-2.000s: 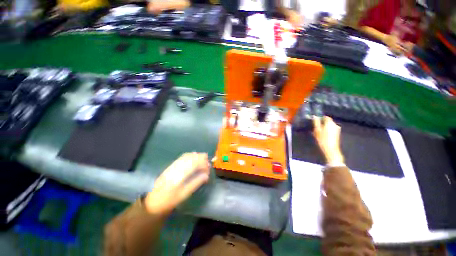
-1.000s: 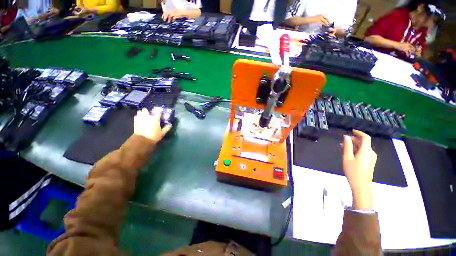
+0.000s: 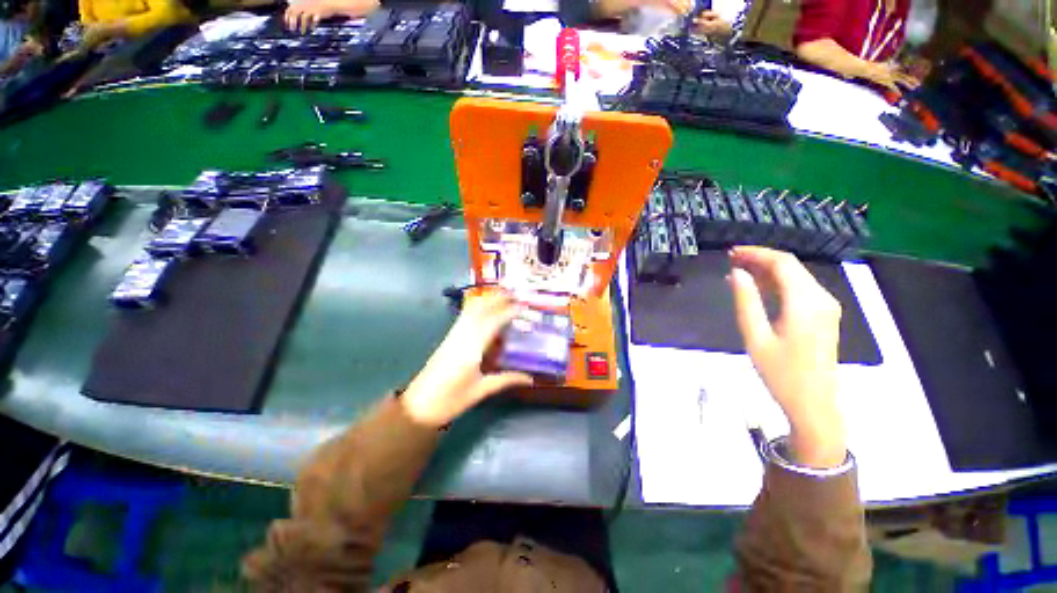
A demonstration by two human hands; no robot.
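The orange test fixture stands upright in the middle, its red-gripped toggle clamp handle raised. My left hand holds an electronic unit with a purplish face over the front of the fixture's base, below the clear pressing block. The unit covers part of the base front, and the red rocker switch shows beside it. My right hand is raised over the right foam mat and white paper, thumb and fingers apart, with nothing in it.
A row of units stands behind the right foam mat. White paper lies right of the fixture. Other units lie on the left foam mat. Loose cables lie on the green strip. People sit opposite.
My left hand has moved right from the units on the left mat to the fixture, now with a unit in it. My right hand stays over the right mat. The view has shifted.
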